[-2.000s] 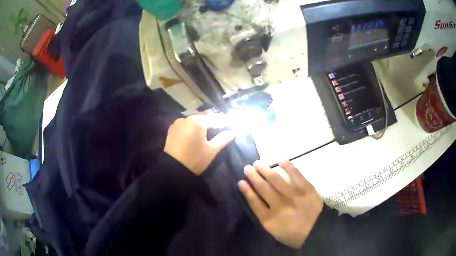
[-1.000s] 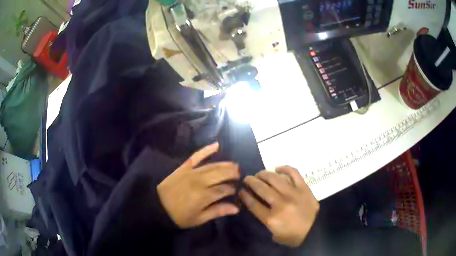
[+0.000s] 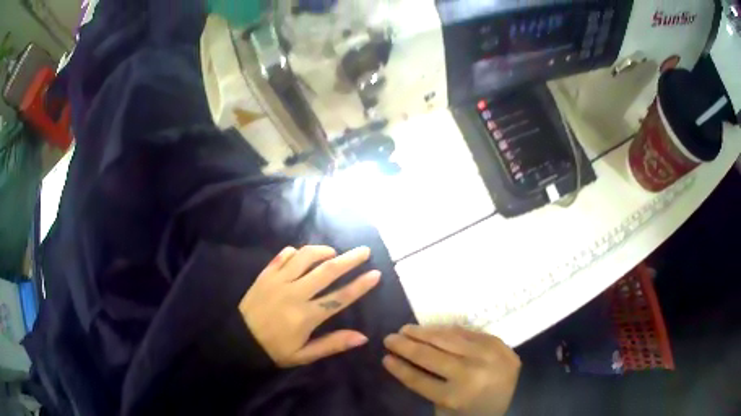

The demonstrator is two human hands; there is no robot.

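Observation:
Dark navy cloth (image 3: 146, 162) lies in a large soft heap over the left side of the table, its edge running under the glare at the needle area (image 3: 349, 191) of the sewing machine (image 3: 406, 77). My left hand (image 3: 313, 305) lies flat on the cloth below the needle area, fingers spread. My right hand (image 3: 455, 366) rests at the cloth's right edge near the table's front edge, fingertips on the cloth, thumb hidden. Whether it pinches the cloth cannot be told. The presser foot is lost in the glare.
A phone (image 3: 524, 138) with a dark list screen and cable lies under the control panel (image 3: 532, 41). A lidded red-brown cup (image 3: 662, 150) stands at the right. A printed ruler scale (image 3: 585, 252) runs along the table's front edge. A red basket (image 3: 638, 321) is below the table.
Both hands have moved from near the needle toward me along the cloth. Since a second ago my left fingers have spread flatter and my right hand is lower. The view has shifted.

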